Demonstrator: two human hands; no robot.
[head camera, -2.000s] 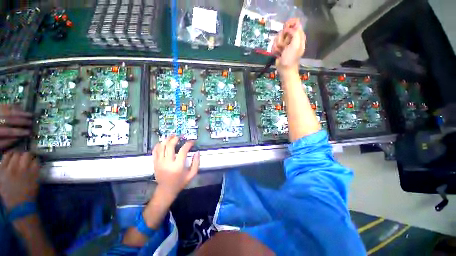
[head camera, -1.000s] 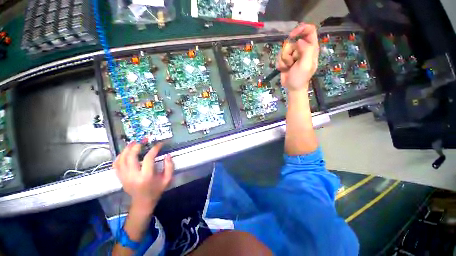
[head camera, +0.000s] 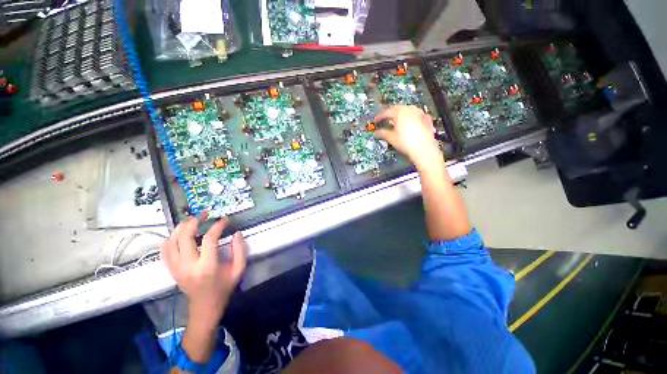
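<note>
My right hand is over the second carrier from the left. Its thumb and fingertips are close together at the orange part of the lower-left circuit board. A small dark bit shows at the fingertips; I cannot tell if it is held. My left hand has its fingers spread on the silver line rail and the front edge of the leftmost carrier, by its lower-left board. It holds nothing visible. A blue strap is on the left wrist.
A blue coiled cord hangs across the left carrier. Small dark parts and white wire lie in the gap at left. Behind are grey ribbed parts, a clear bag and a red item. Black equipment stands right.
My right hand has come down and left onto the board, and the dark tool seen in it earlier no longer shows clearly. The leftmost carrier beyond the gap has left view. My left hand has barely moved lately.
</note>
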